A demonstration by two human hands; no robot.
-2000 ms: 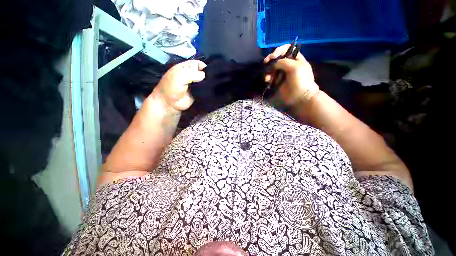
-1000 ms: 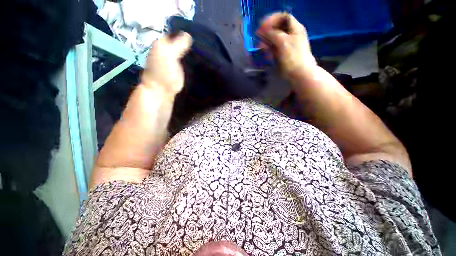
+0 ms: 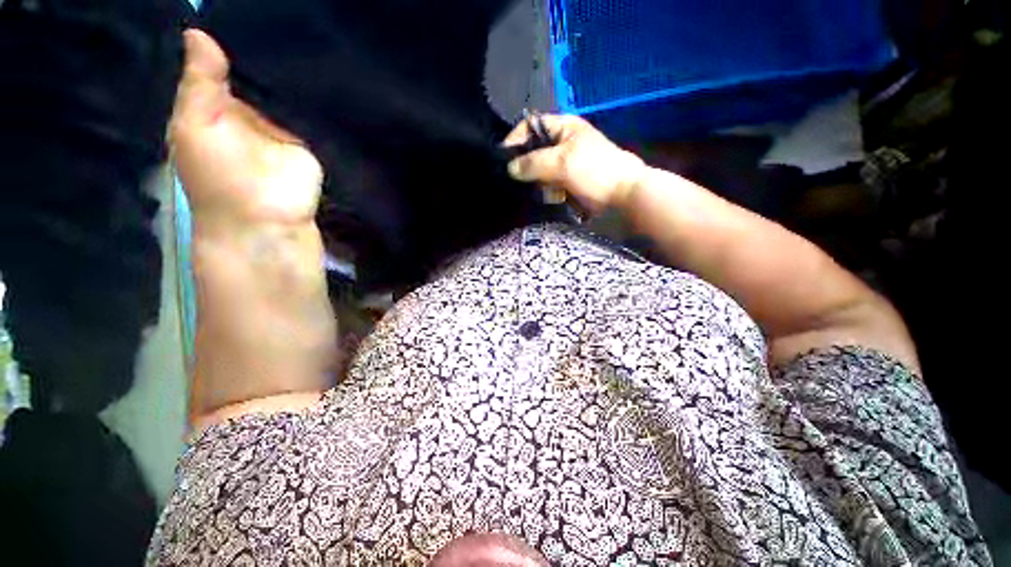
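The black garment (image 3: 399,122) is spread wide between my hands, beyond my lap, and hides much of the table frame. My left hand (image 3: 244,155) is raised at the upper left and closed on its left part; the fingertips are hidden. My right hand (image 3: 582,161) is at the garment's right edge, with fingertips pinched against the cloth. Dark thread snips (image 3: 539,127) stick out between its fingers. Any loose threads are too fine to see.
A blue plastic crate (image 3: 710,55) stands ahead at the right. A large dark cloth pile (image 3: 67,199) lies at the left on the pale table (image 3: 144,399). Dark, cluttered material (image 3: 904,177) lies at the far right.
My left hand has moved left and up, drawing the black garment wide open over the table frame and white cloth. My right hand has come down and inward to the garment's edge.
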